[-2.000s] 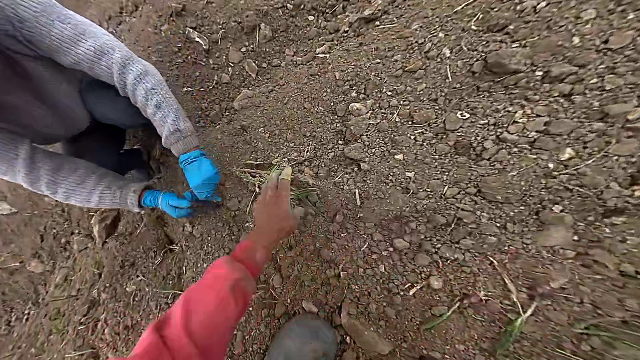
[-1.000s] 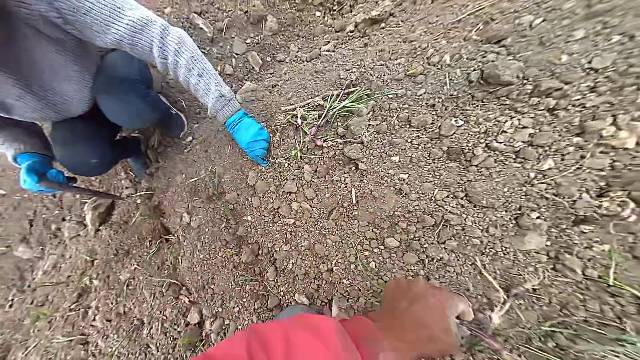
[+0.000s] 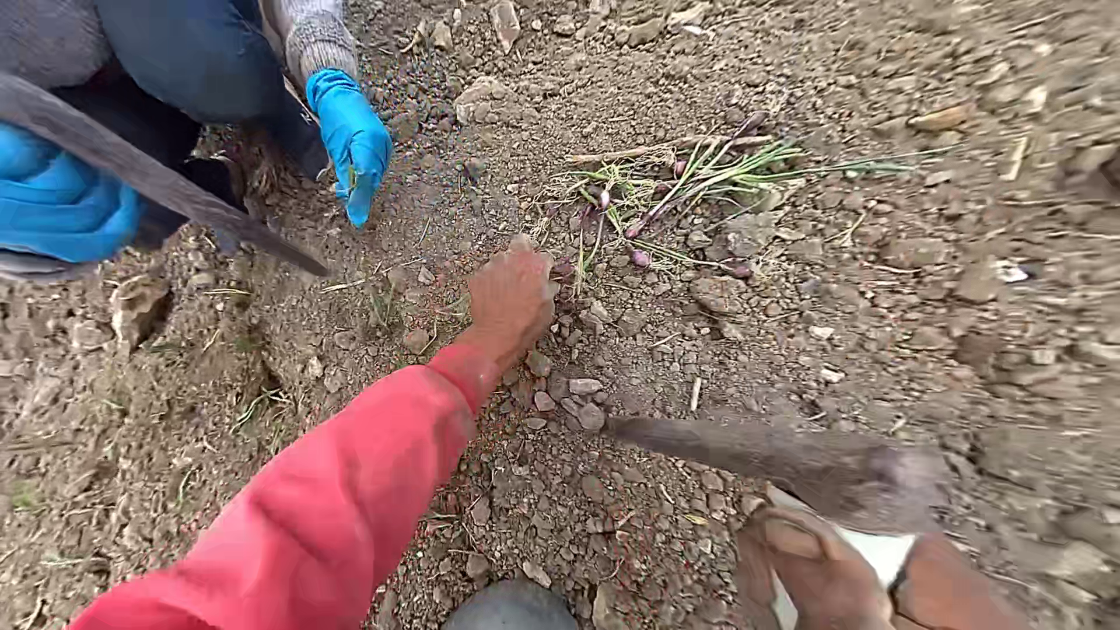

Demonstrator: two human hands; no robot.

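My left hand point(image 3: 512, 293), in a red sleeve, is curled low over the soil with its fingertips hidden; whether it holds anything is unclear. Just right of it lies a loose bunch of small purple onion plants point(image 3: 643, 223) with green leaves and thin roots. At the lower right my right hand point(image 3: 818, 564) is blurred and curled around a dark wooden tool handle point(image 3: 744, 446), which points left over the ground. Something white point(image 3: 879, 553) shows between its fingers.
A co-worker crouches at the upper left. One blue-gloved hand point(image 3: 352, 144) hangs over the soil; the other gloved hand point(image 3: 57, 197) holds a curved wooden tool point(image 3: 166, 179). Stones point(image 3: 138, 308) and clods dot the ground. A rounded dark toe point(image 3: 512, 608) shows at the bottom edge.
My left hand has moved from the lower right to beside the onion plants. The co-worker's bare-ground-side gloved hand has drawn back from the bunch. My right hand and its tool have come into view.
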